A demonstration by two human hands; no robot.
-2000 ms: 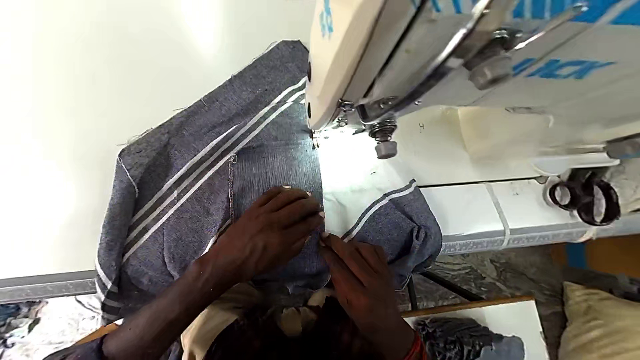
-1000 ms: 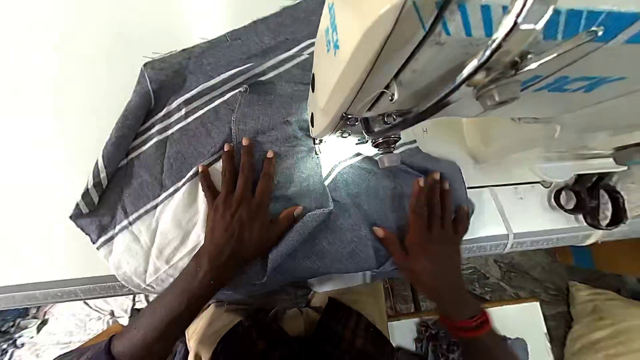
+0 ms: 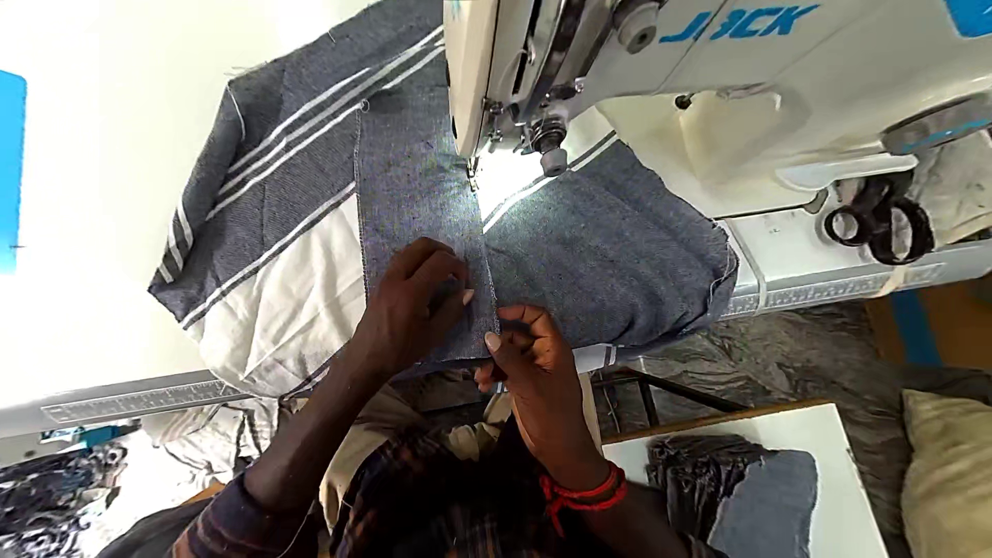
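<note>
A Jack sewing machine (image 3: 736, 54) stands over a blue-grey woven fabric with white stripes (image 3: 604, 256), its lit presser foot (image 3: 472, 174) on the edge of a plain blue-grey strip (image 3: 403, 170). My left hand (image 3: 422, 302) rests on that strip below the foot, fingers curled and thumb close to the index finger. At the strip's right edge, near the table's front, my right hand (image 3: 535, 356) pinches the cloth between thumb and fingers. A cream section of fabric (image 3: 287, 294) lies to the left of the strip.
Black-handled scissors (image 3: 880, 225) lie right of the machine bed. Measuring tapes (image 3: 139, 403) run along the table's front edge. Below right is a white board (image 3: 841, 465) with dark and blue-grey cloth pieces (image 3: 767, 496). A cream cushion or sack (image 3: 945, 473) sits at the far right.
One second ago both hands lay spread flat on the cloth, far apart. Now my left hand is curled and my right hand has moved left to the strip's edge, gripping it.
</note>
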